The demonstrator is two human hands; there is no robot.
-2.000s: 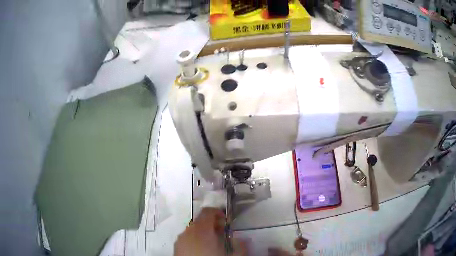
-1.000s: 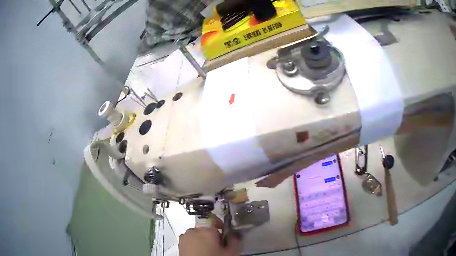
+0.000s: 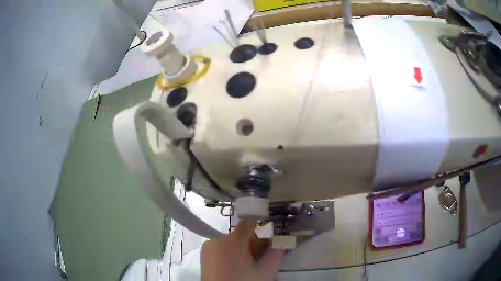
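My left hand is at the bottom centre, cut off by the lower edge, with its fingers up at the needle area below the machine head. Small whitish pieces show at the fingertips; whether the fingers grip them is unclear. No separate right hand can be made out. The cream sewing machine fills the middle, its ribbed tension knob just above the fingers. The needle itself is hidden. Sage-green fabric panels lie flat left of the head.
A red-edged smartphone lies under the arm, lit. Right of it are a small metal part and a wooden-handled tool. A yellow box stands behind the machine. White paper lies at the back left.
The view has swung and moved closer to the machine head. The fingers remain near the needle area. The green fabric is again widely visible and the phone appears farther right.
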